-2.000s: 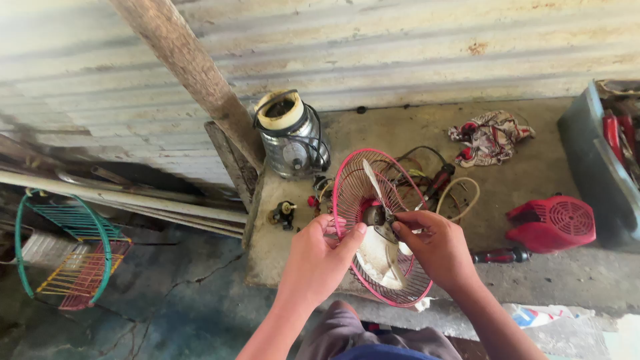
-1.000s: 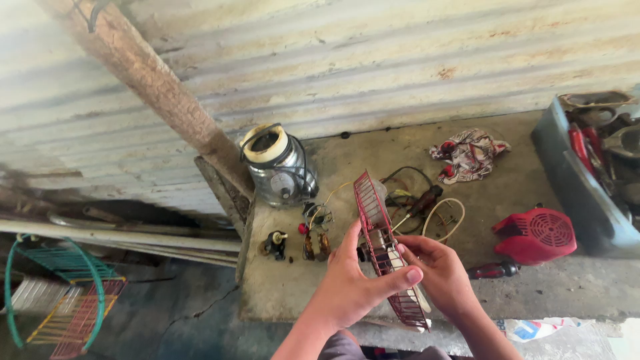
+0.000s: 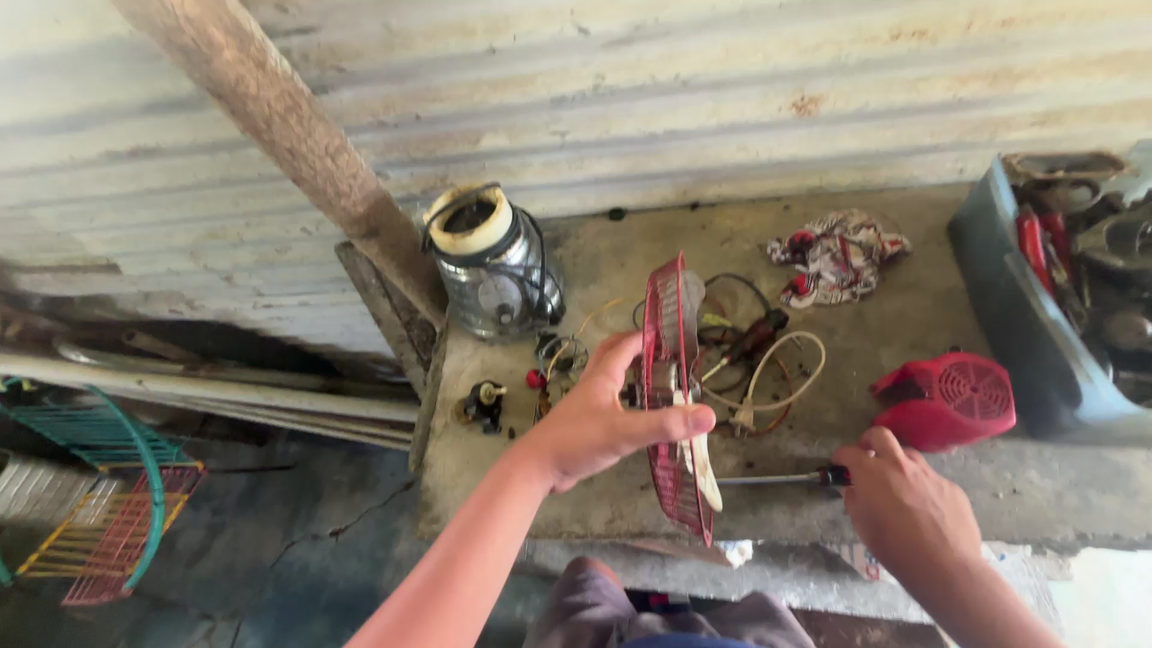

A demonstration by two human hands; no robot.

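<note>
My left hand (image 3: 612,414) grips a red wire fan guard (image 3: 666,315), held on edge above the concrete bench, thumb across its rim. Pale fan blades (image 3: 704,472) and a motor hub (image 3: 664,382) sit at the guard. At the right, my right hand (image 3: 904,504) is closed on the dark handle of a screwdriver (image 3: 774,480), whose shaft points left toward the guard. Just above that hand lies a red plastic fan housing (image 3: 949,400). Behind the guard are a pale looped cord (image 3: 814,369) and a dark red-handled tool (image 3: 756,340), partly hidden.
A metal jar-shaped appliance (image 3: 495,279) with a cord stands at the bench's back left. Small black parts (image 3: 484,405) and wires lie before it. A patterned rag (image 3: 837,256) is at the back. A blue bin (image 3: 1035,297) of tools stands right. A wooden post (image 3: 297,126) leans left.
My right hand has left the fan guard and moved right, and now holds the screwdriver that lay beside the red housing. My left hand still holds the guard, which has turned from face-up to on edge.
</note>
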